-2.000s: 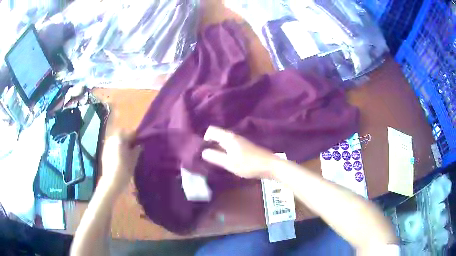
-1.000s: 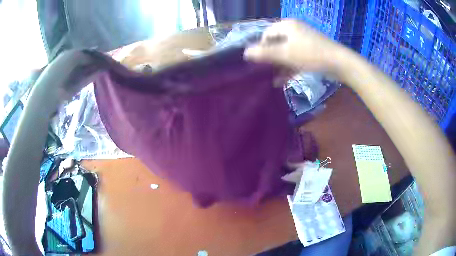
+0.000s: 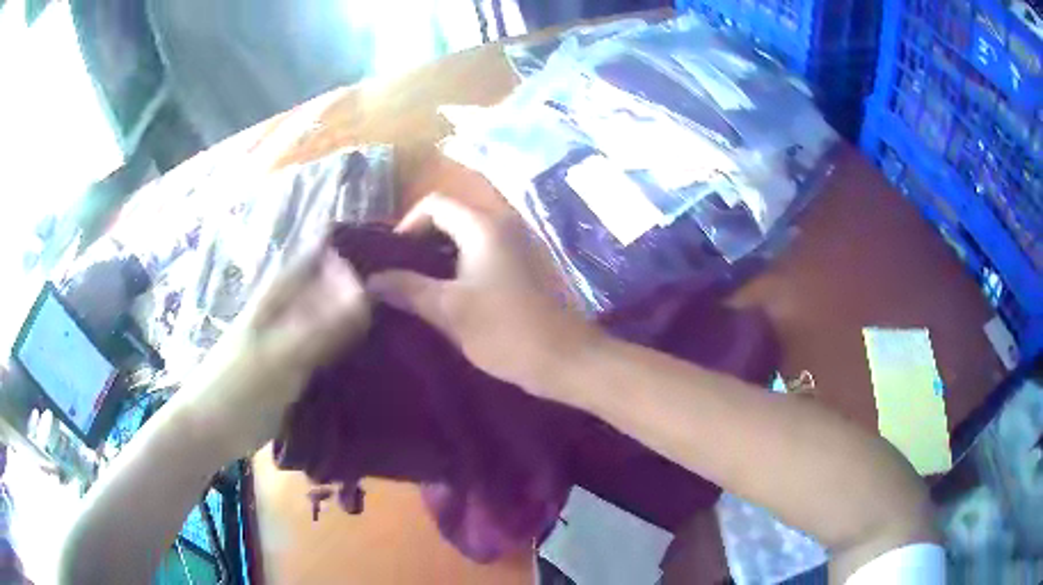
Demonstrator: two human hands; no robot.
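Observation:
The purple garment (image 3: 412,400) is bunched up above the table, with its cloth trailing to the right over the tabletop. My left hand (image 3: 297,314) is blurred and grips the gathered upper edge. My right hand (image 3: 469,286) pinches the same edge just to the right, thumb and fingers around the cloth. A thin cord end hangs at the garment's lower left. A pale tag (image 3: 606,539) lies at the garment's lower edge; no print shows on it.
Clear bagged garments (image 3: 652,194) lie at the far right and more bags (image 3: 229,251) at the far left. A lit tablet (image 3: 66,360) stands left. A yellow pad (image 3: 909,400) and a partly covered sticker sheet (image 3: 766,546) lie right. Blue crates (image 3: 961,149) stand beyond the table.
The garment was spread wide between my raised hands; now it is lowered and bunched, with both hands close together near the middle. The view has shifted too.

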